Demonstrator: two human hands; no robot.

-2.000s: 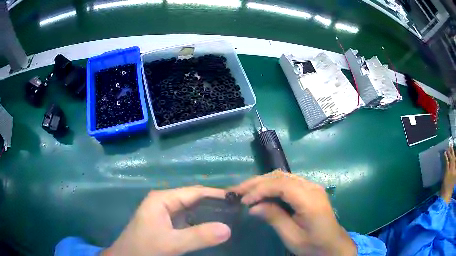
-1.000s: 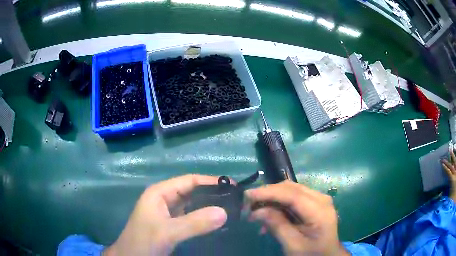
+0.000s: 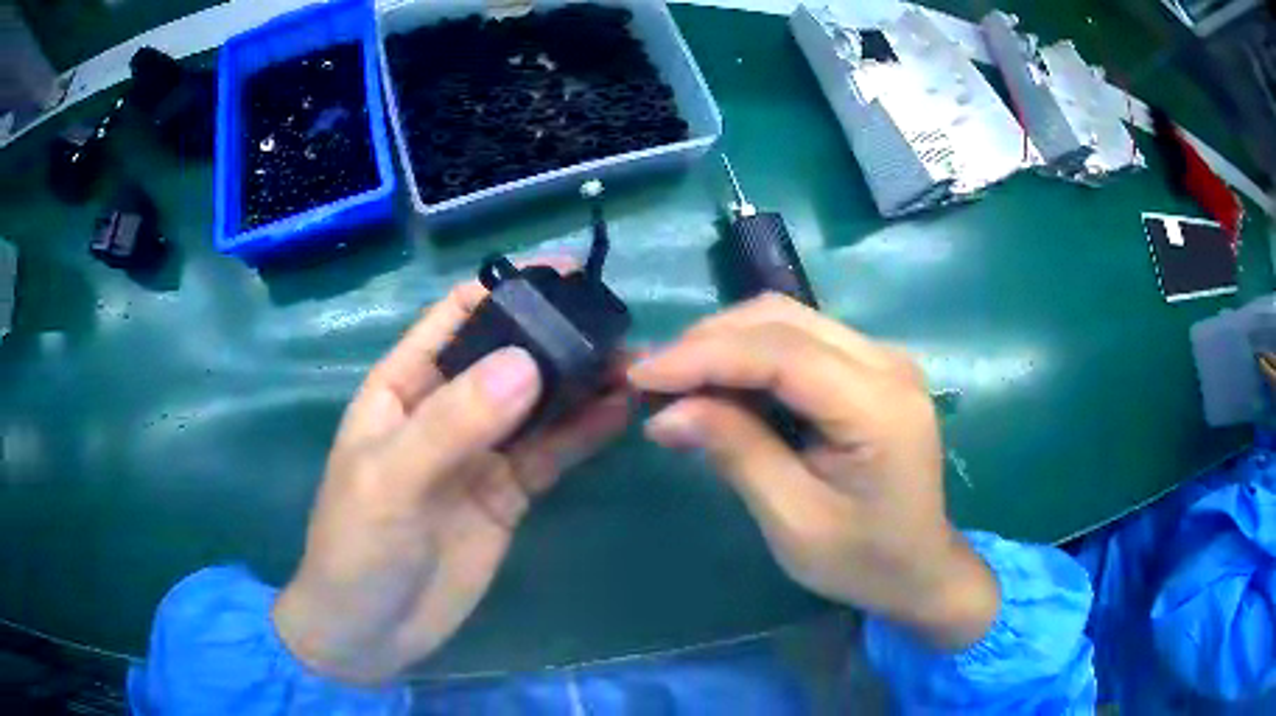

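My left hand [image 3: 420, 476] holds a black module [image 3: 539, 329] above the green bench, thumb on its near face. A short black lead with a pale tip stands up from the module, and a small black ring-like lug shows at its upper left. My right hand [image 3: 819, 455] is at the module's right side, thumb and forefinger brought close together. Whether something small is between those fingertips I cannot tell. The electric screwdriver [image 3: 768, 252] lies behind my right hand, bit pointing away, its rear part hidden.
A blue bin [image 3: 228, 168] of small parts and a clear bin [image 3: 560, 182] of black rings stand at the back. Black modules [image 3: 129, 235] lie left. White housings [image 3: 931, 126] and a dark panel [image 3: 1192, 258] are right. Another person's blue sleeve [image 3: 1217, 560] is at the right edge.
The view has tilted down, so the bins sit higher. My left hand has turned and raised the module, showing more of it and its lead. My right hand stays beside it.
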